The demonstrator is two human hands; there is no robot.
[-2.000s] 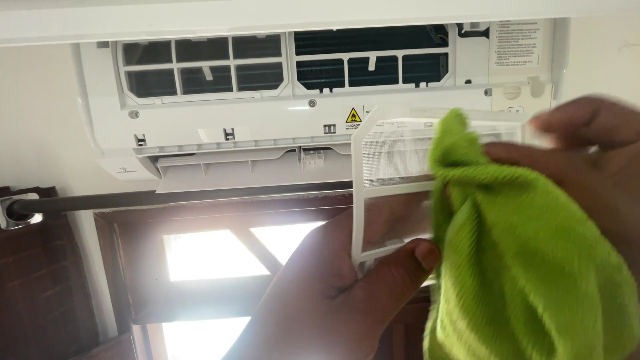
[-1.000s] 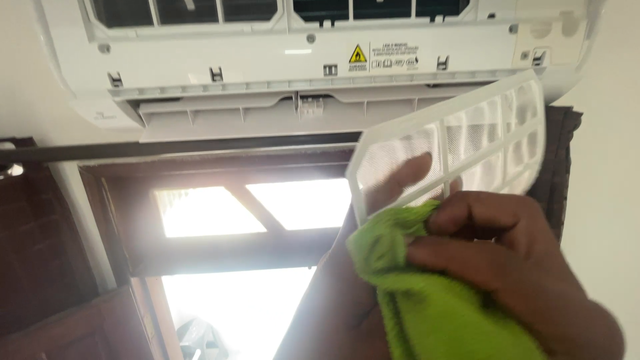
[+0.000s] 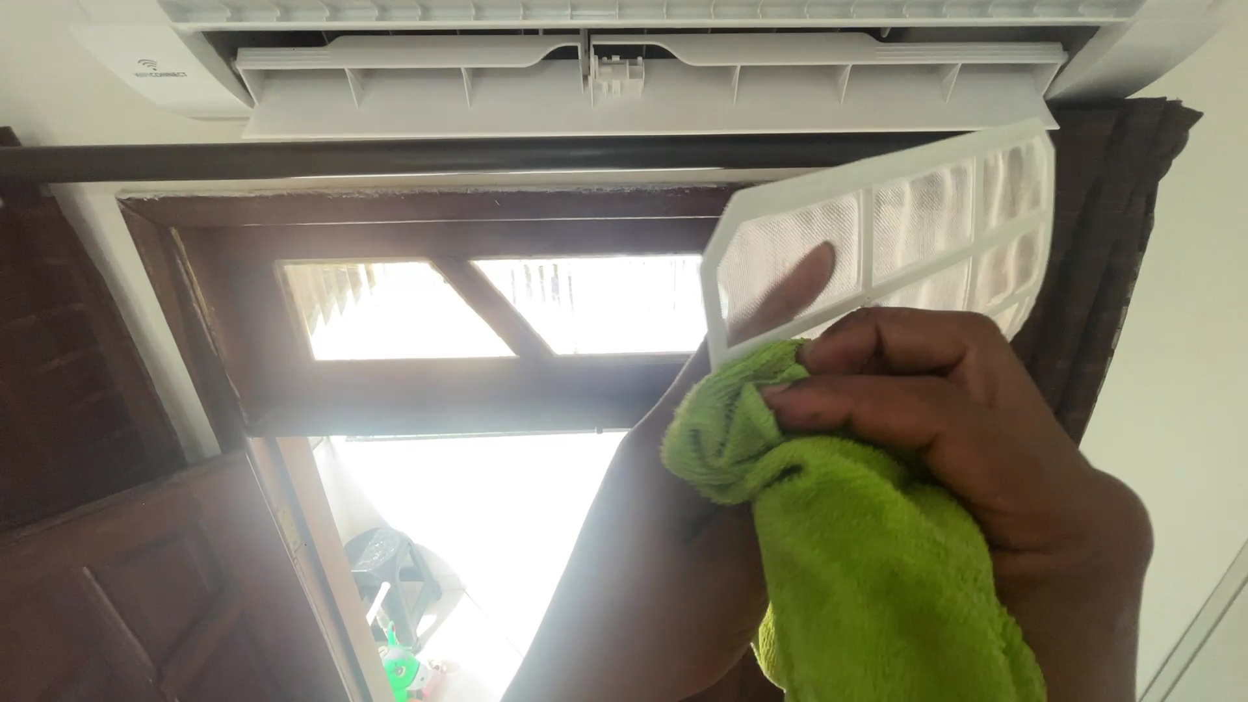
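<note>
A white-framed mesh air filter (image 3: pixel 916 219) is held up, tilted, below the right end of the air conditioner. My left hand (image 3: pixel 682 517) supports it from behind; a finger shows through the mesh, and the rest of the grip is hidden by the cloth. In my right hand (image 3: pixel 907 409) a green microfibre cloth (image 3: pixel 868 556) is pinched between thumb and fingers. A bunched part of the cloth lies against the filter's lower left corner, while its loose part hangs down.
The wall-mounted air conditioner (image 3: pixel 663 97) spans the top, with a dark curtain rod (image 3: pixel 439 156) beneath it. Behind are a wooden door frame (image 3: pixel 468 390), an open wooden door (image 3: pixel 146 585), a dark curtain (image 3: pixel 1092 263) and a dark plastic stool (image 3: pixel 390 575) outside.
The filter has gone from upright, partly behind the cloth, to tilted and more exposed. My right hand has come down to the filter's lower edge with the cloth. The view has tilted downward.
</note>
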